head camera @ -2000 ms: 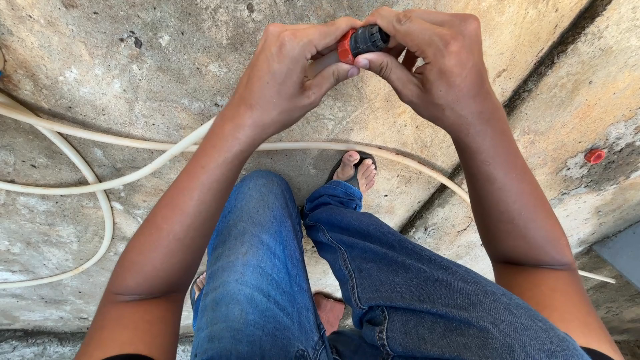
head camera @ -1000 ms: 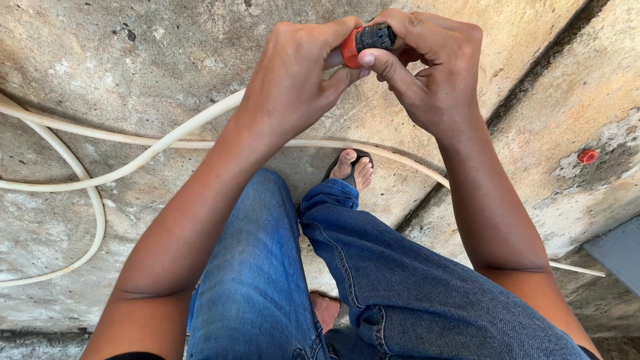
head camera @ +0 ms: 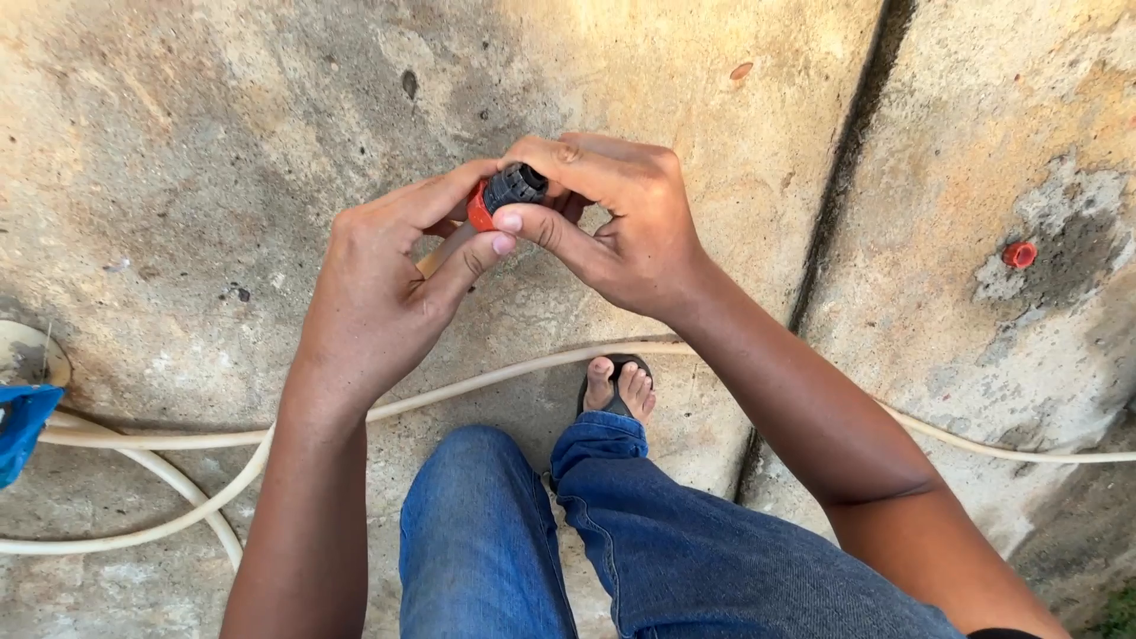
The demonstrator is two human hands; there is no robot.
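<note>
Between my two hands, above the concrete, is a hose connector (head camera: 515, 186) with a black ribbed plastic body and an orange-red collar (head camera: 480, 206). My left hand (head camera: 399, 257) grips it at the collar, with a pale hose end running back under the fingers. My right hand (head camera: 612, 213) pinches the connector with thumb and forefinger; its other fingers curl behind, partly hidden. Both thumb tips meet at the collar. The cream hose (head camera: 497, 377) passes below my hands and under my forearms across the ground.
A red plastic ring or cap (head camera: 1020, 255) lies on the concrete at the right, beyond a dark groove (head camera: 843, 169). At the left edge are a blue object (head camera: 25, 430), a round pale lid (head camera: 31, 355) and hose loops. My sandalled foot (head camera: 619, 386) stands beside the hose.
The view has shifted, bringing the blue object and pale lid into sight at the left. Both hands keep hold of the connector throughout.
</note>
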